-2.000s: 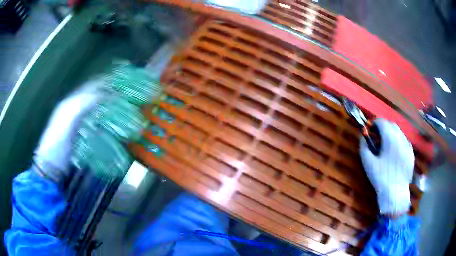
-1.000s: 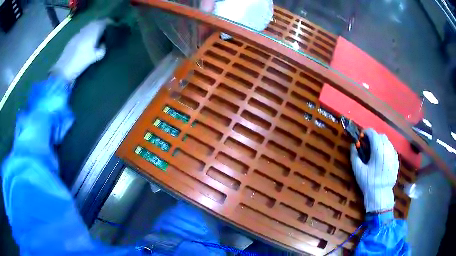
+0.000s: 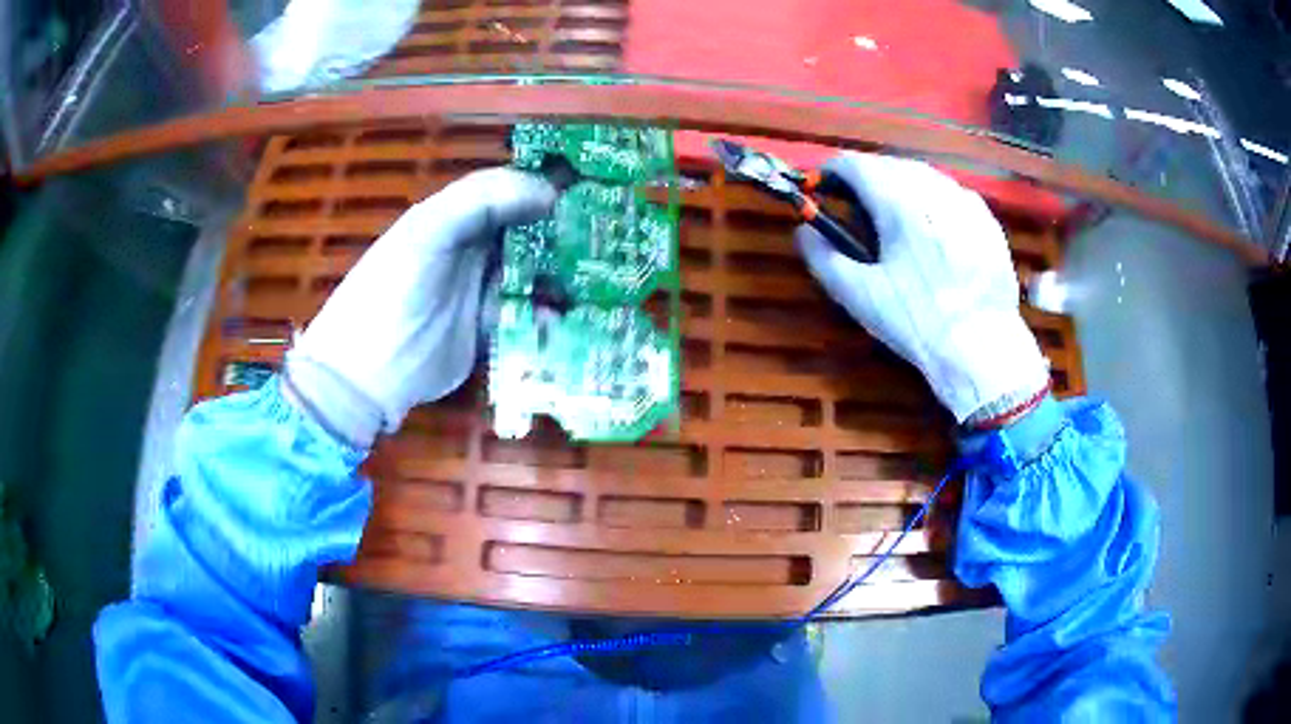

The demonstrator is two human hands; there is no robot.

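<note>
A green circuit board panel [image 3: 602, 255] with notched edges and pale solder dots is held upright lengthwise above the slotted tray [image 3: 644, 569]. My gloved left hand [image 3: 411, 297] grips its left edge, thumb over the upper part; the other fingers are hidden behind it. My gloved right hand [image 3: 934, 262] holds side cutters [image 3: 765, 171] with black and orange handles. Their jaws point up and left, to the right of the panel and apart from it.
A clear shield's brown-orange front edge [image 3: 793, 108] crosses above my hands. Beyond it lie a red mat [image 3: 835, 50], a white bag or bundle [image 3: 333, 40] and a dark object [image 3: 1022, 96]. A blue cord [image 3: 895, 545] runs from my right cuff. Green surface [image 3: 71, 424] at far left.
The view has turned, centring the tray. My left hand has come from the far left and now holds a panel over the tray. My right hand still holds the cutters, now near the panel.
</note>
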